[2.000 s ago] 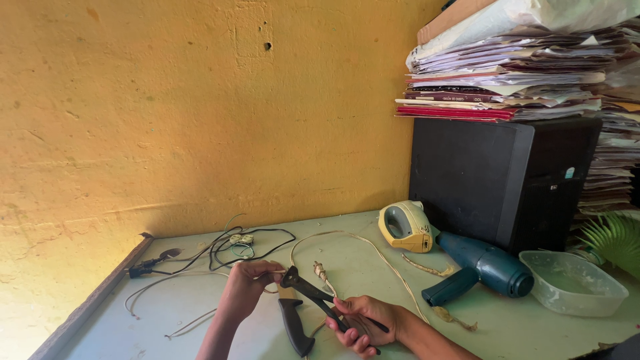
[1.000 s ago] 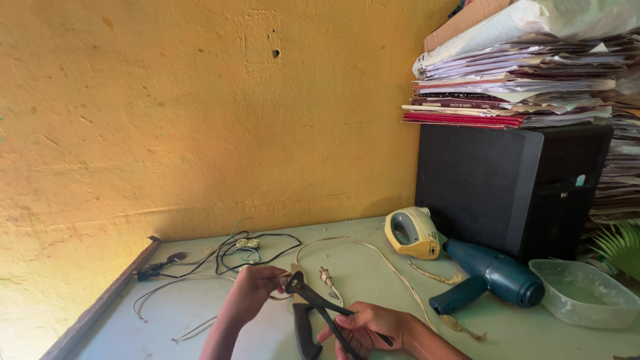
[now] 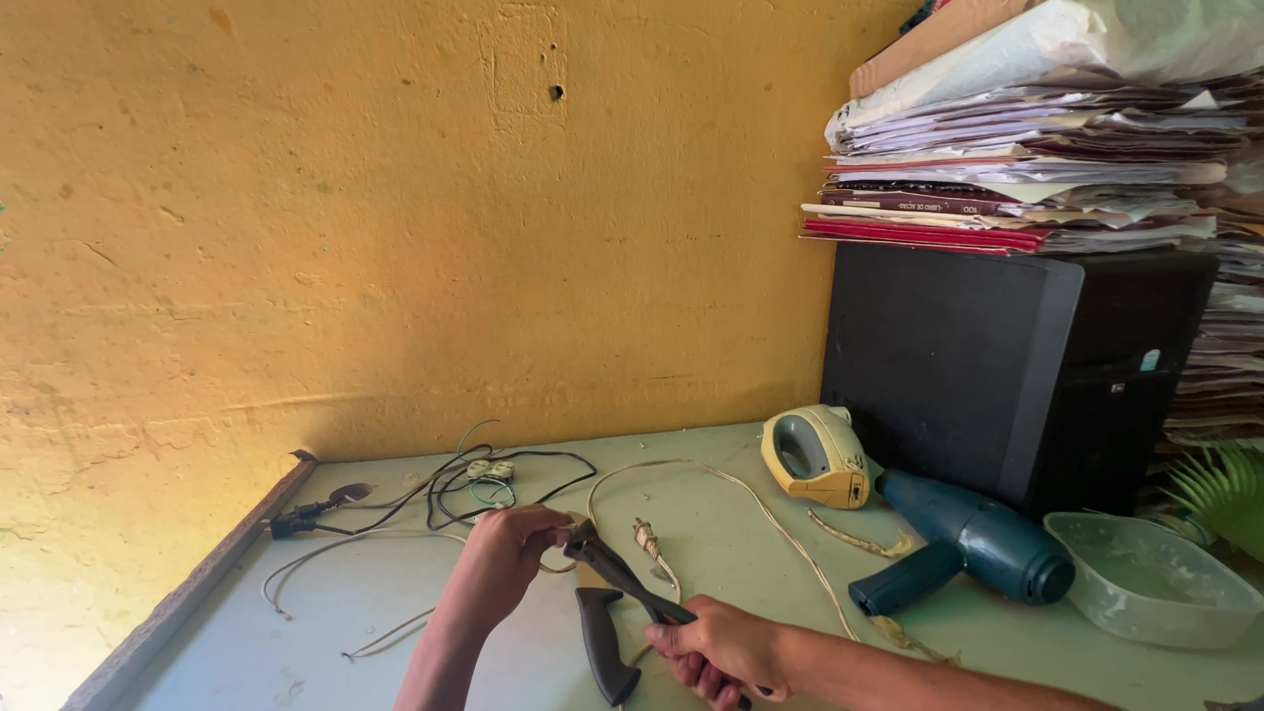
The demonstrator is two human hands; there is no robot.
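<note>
My right hand (image 3: 716, 647) is closed around the handles of dark pincers (image 3: 627, 578), whose jaws point up and left. At those jaws, my left hand (image 3: 513, 538) pinches something small and pale between thumb and fingers, perhaps a cord end; the fingers mostly hide it. Under the pincers lies a knife with a dark handle (image 3: 602, 642), its blade partly covered. A two-pin plug (image 3: 646, 538) on a pale cord rests just right of the jaws, and the cord loops across the table.
Black cords (image 3: 444, 494) and a dark plug (image 3: 289, 525) lie at left. At right are a yellow and cream appliance housing (image 3: 818, 459), a teal hair dryer (image 3: 978, 538), a clear plastic tub (image 3: 1150, 583) and a black computer case (image 3: 948, 365) under stacked papers (image 3: 1027, 158). A yellow wall stands behind.
The pincers' handles, spread apart in both earlier frames, are now closer together in my right hand. My left hand stays at the jaws.
</note>
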